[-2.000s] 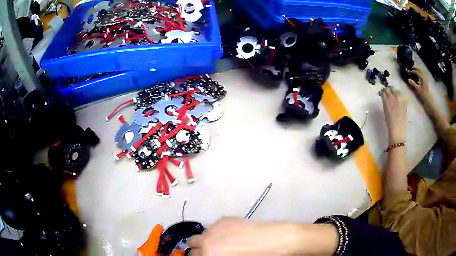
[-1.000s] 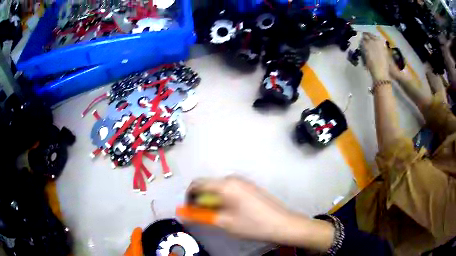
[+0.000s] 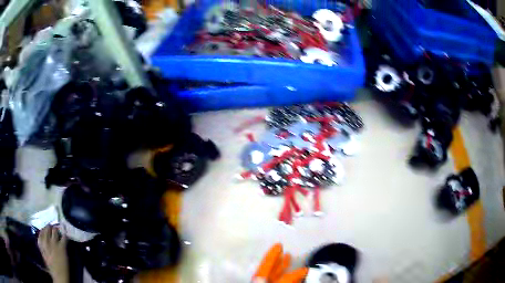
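My left hand [image 3: 277,268], with orange finger cots, is at the bottom edge, partly cut off. Its fingers hold the left side of a black housing [image 3: 335,253] with a white notched ring board [image 3: 326,274] in its open face; the lower part is cut off. My right hand is not in view. A pile of ring boards [image 3: 302,146] with red leads lies mid-table beyond the housing. The picture is blurred.
Blue bin of boards [image 3: 260,77] behind the pile. Heap of bare black housings [image 3: 111,166] at left; another person's hand [image 3: 52,249] beyond it. Housings with boards [image 3: 459,192] at right, near orange tape [image 3: 474,224]. Blue crates [image 3: 443,33] at back right.
The view has swung left, so things sit further right. My right hand, earlier holding a yellow-and-black handle, has left the picture. My left hand still holds the housing.
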